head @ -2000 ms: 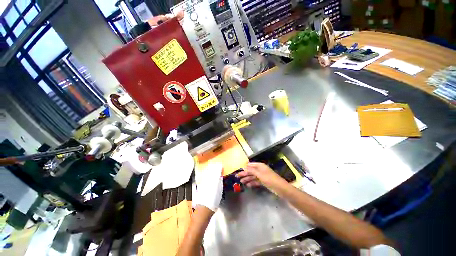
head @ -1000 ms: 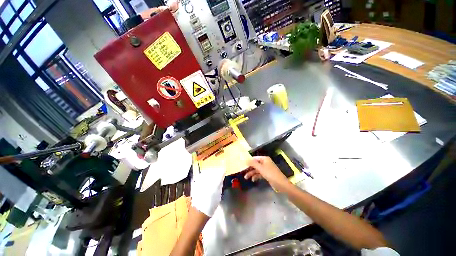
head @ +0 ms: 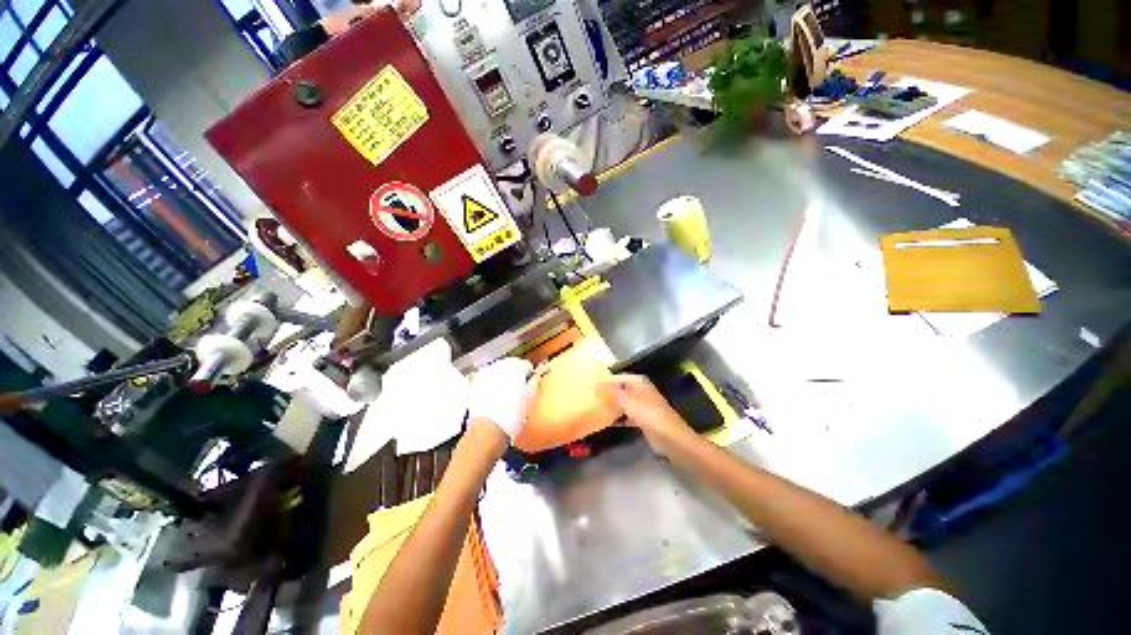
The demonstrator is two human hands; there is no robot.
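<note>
An orange leather panel (head: 568, 399) is held between my two hands at the front of the press bed, curved, its lower edge over the button box. My left hand (head: 501, 395), in a white glove, grips its left side. My bare right hand (head: 635, 403) pinches its right edge. The press bed (head: 666, 304) is a grey metal slab with yellow tape (head: 583, 295). The red press head (head: 360, 161) stands above and behind it. A red button (head: 579, 450) shows just below the panel. More orange panels (head: 478, 583) are stacked at the lower left, partly behind my left forearm.
White paper (head: 416, 395) lies left of the bed. A black rectangle in a yellow frame (head: 711, 403) is right of the button box. A reddish strip (head: 786, 267), a yellow cylinder (head: 685, 228) and a tan panel on paper (head: 961, 273) are on the metal bench top (head: 856, 409).
The panel has come off the flat bed toward me and now bends between my hands. My left hand has moved up to its left side. The view has shifted slightly.
</note>
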